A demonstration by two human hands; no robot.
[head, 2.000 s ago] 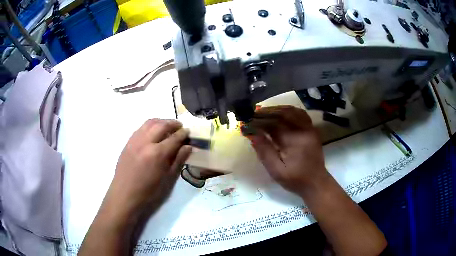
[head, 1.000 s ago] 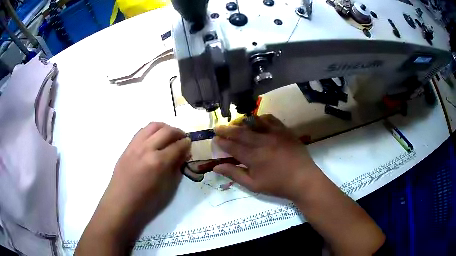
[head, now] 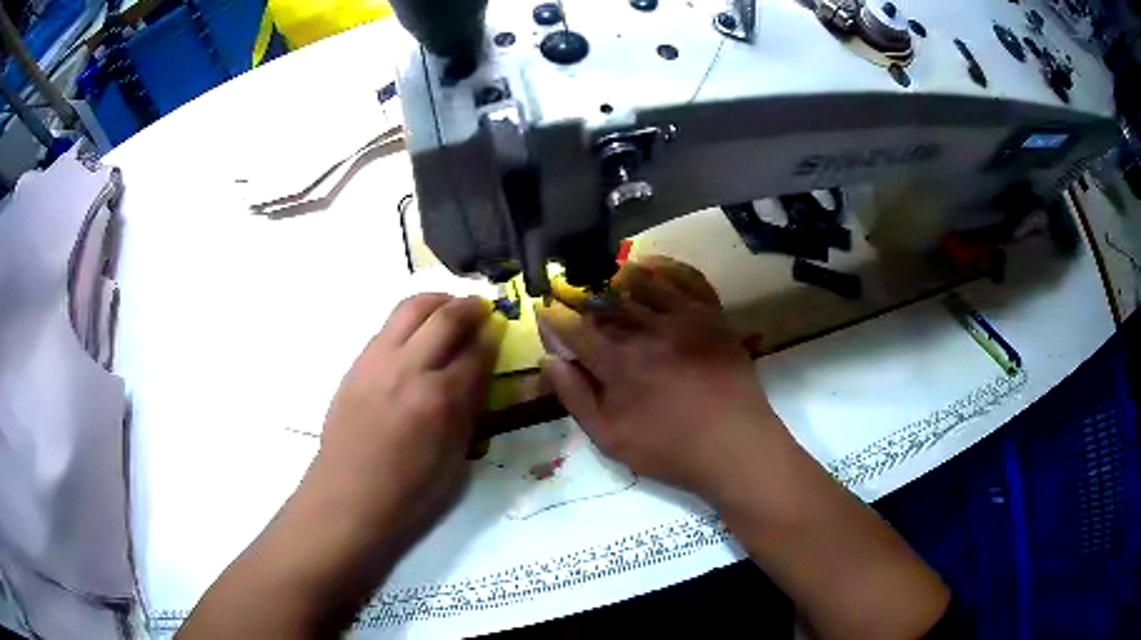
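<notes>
The needle area of the white sewing machine (head: 569,106) is lit yellow. A pale fabric piece (head: 517,350), yellow in the light, lies below the presser foot (head: 546,290). A small dark label (head: 506,306) shows at the fingertips of my left hand (head: 407,381), just left of the foot; my fingers cover part of it. My right hand (head: 663,375) lies low over the fabric at the right of the foot, its fingers bent and close to the needle. Whether it grips anything is hidden.
Pale pink garment pieces (head: 56,375) are stacked at the far left. Narrow curved strips (head: 332,179) lie left of the head. Black scissors (head: 782,225) and loose dark labels (head: 827,278) lie under the arm. A slim pen-like tool (head: 986,335) is at right, near a blue crate (head: 1051,500).
My left hand has moved right and slightly up, bringing the label to the presser foot. My right hand stays by the foot, its fingers now more bent. The camera view has shifted slightly.
</notes>
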